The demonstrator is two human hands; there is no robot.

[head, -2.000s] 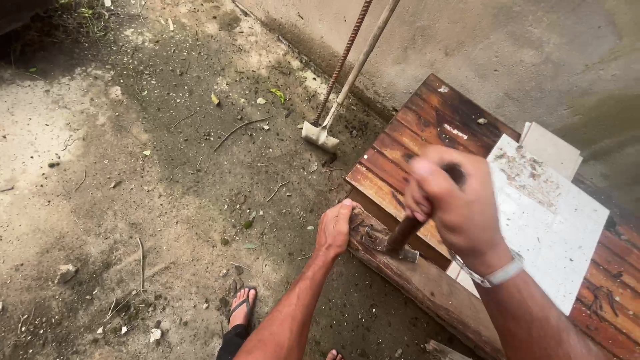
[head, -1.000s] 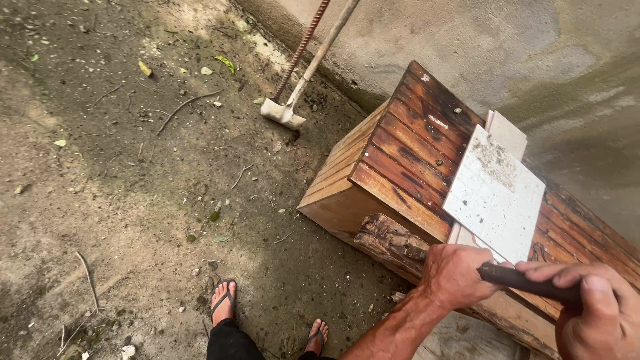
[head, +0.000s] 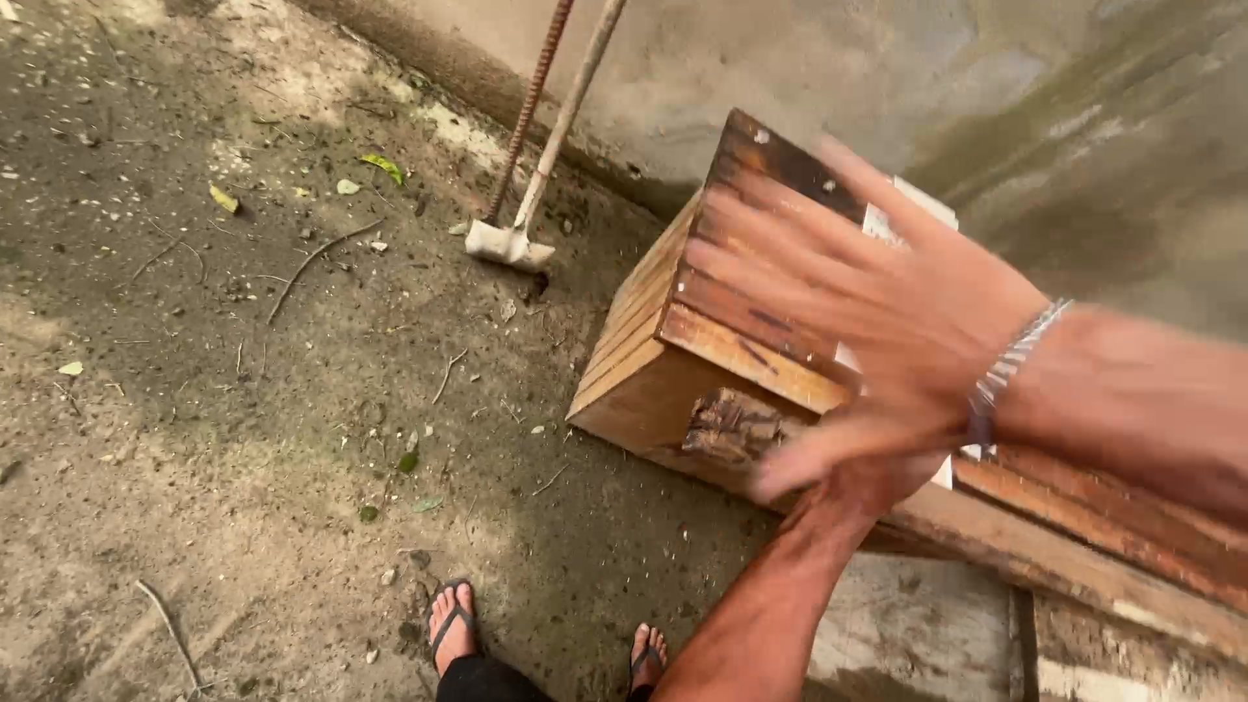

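Note:
My right hand (head: 858, 292), blurred and wearing a silver bracelet at the wrist, is spread open above the slatted wooden box (head: 741, 336), with nothing in it. Beneath it, my left hand (head: 892, 468) is mostly covered, so its fingers and anything in them are hidden. A rough-ended wooden beam (head: 736, 424) lies along the near side of the box, close to my left hand. Behind my right hand, corners of a white tile or board (head: 921, 200) show on the box top. The dark-handled tool is not visible.
A white-headed tool with a long wooden handle (head: 561, 136) leans at the concrete wall (head: 780, 58), beside a rusty ribbed steel bar (head: 531, 112). Twigs and leaves lie on the dirt ground (head: 322, 419). My sandalled feet (head: 453, 624) are at the bottom.
My right hand held a dark tool handle one second ago; now it is spread, holding nothing, over the box's left part. Two seconds ago my left hand was on the beam's end.

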